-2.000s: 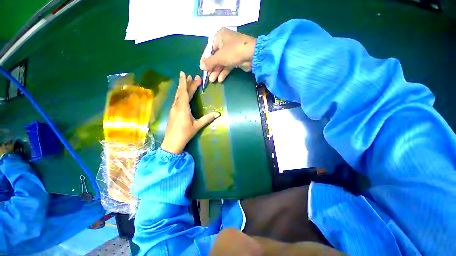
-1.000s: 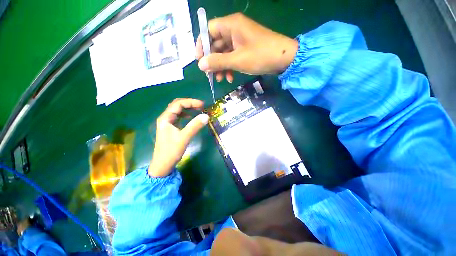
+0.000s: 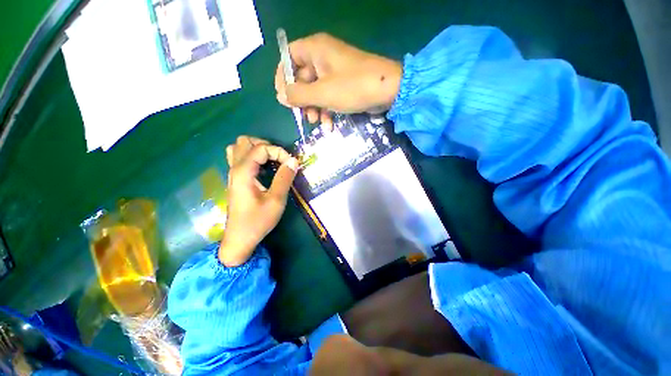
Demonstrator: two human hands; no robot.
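Observation:
The tablet unit lies tilted in front of me, silver panel up, with its circuit board at the far end. My right hand holds the tweezers like a pen, tips at the board's left corner. A small yellow tape piece shows at that corner beside the tips. My left hand is at the same corner, thumb and index fingertip close together; whether they grip anything is unclear. An orange flex cable runs along the unit's left edge.
White paper sheets with a printed device picture lie at the upper left. The amber Kapton stack in crinkled plastic and a clear-yellow strip lie left of my left hand. A blue hose crosses the lower left.
Two seconds ago both hands were over the clear-yellow strip; now they are at the unit's board corner. Since one second ago, my left fingers have closed in on the corner. The view has shifted.

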